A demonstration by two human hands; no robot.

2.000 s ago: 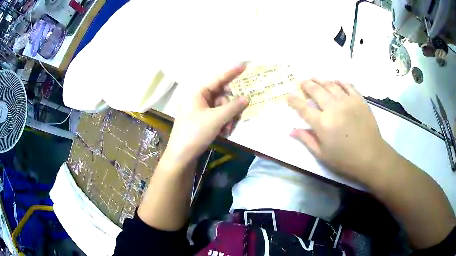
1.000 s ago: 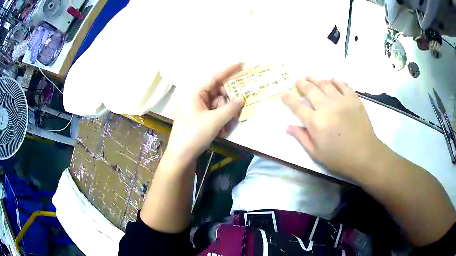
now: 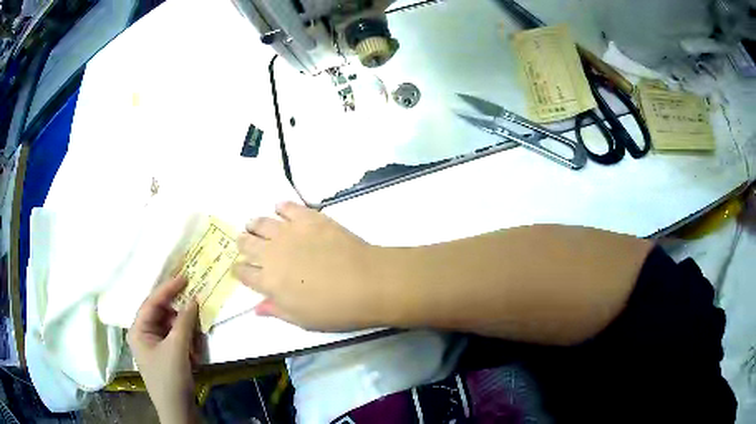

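A tan-yellow printed ticket (image 3: 209, 263) lies over the white garment (image 3: 108, 174) near the table's front edge. My left hand (image 3: 170, 331) pinches the ticket's lower left between thumb and fingers. My right hand (image 3: 311, 269) lies palm down, its fingertips at the ticket's right edge; whether they press the ticket or the cloth cannot be told. A small dark label (image 3: 252, 141) shows on the white cloth. The garment's folded part (image 3: 70, 323) hangs at the table's left front.
The sewing machine head (image 3: 319, 33) stands at the back. To the right are silver snips (image 3: 530, 137), black-handled shears (image 3: 613, 124) and two more tickets (image 3: 554, 73), (image 3: 680, 118). A round metal disc (image 3: 407, 95) lies on the machine bed.
The view has swung right, bringing the machine head, shears and other tickets into the picture. The fan has gone out of view. My left hand still holds the ticket, with my right hand beside it.
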